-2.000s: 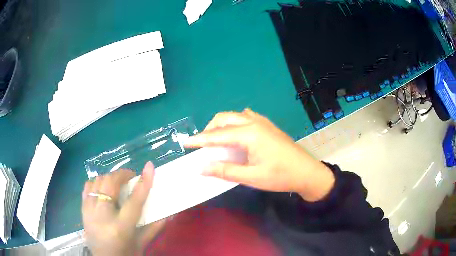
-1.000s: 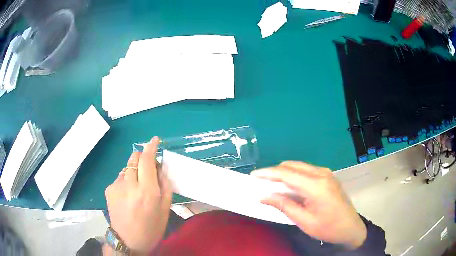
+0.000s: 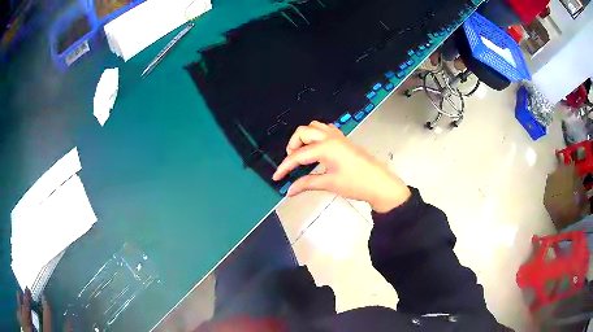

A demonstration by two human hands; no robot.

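Observation:
A row of black bands (image 3: 279, 71) lies as a large dark sheet on the green mat, with small blue end pieces (image 3: 376, 87) along the table edge. My right hand (image 3: 325, 162) is over the sheet's near corner, thumb and fingers apart around a blue end piece; nothing is seen held. My left hand (image 3: 42, 316) is cut off at the lower left edge, fingers near a pale card-like piece; its hold is unclear. A fanned stack of white cards (image 3: 52, 211) lies at left. A clear bag (image 3: 110, 285) lies near the table edge.
Scrap paper (image 3: 106, 96) and tweezers (image 3: 168, 48) lie on the mat. A white block (image 3: 153, 26) stands before blue parts bins (image 3: 73, 32). Beyond the table edge are a wheeled stool (image 3: 445, 97), a blue basket (image 3: 497, 48) and a red stool (image 3: 556, 266).
The view has swung right. My right hand has let go of the white card and moved to the black bands. My left hand has moved to the lower left edge of the picture.

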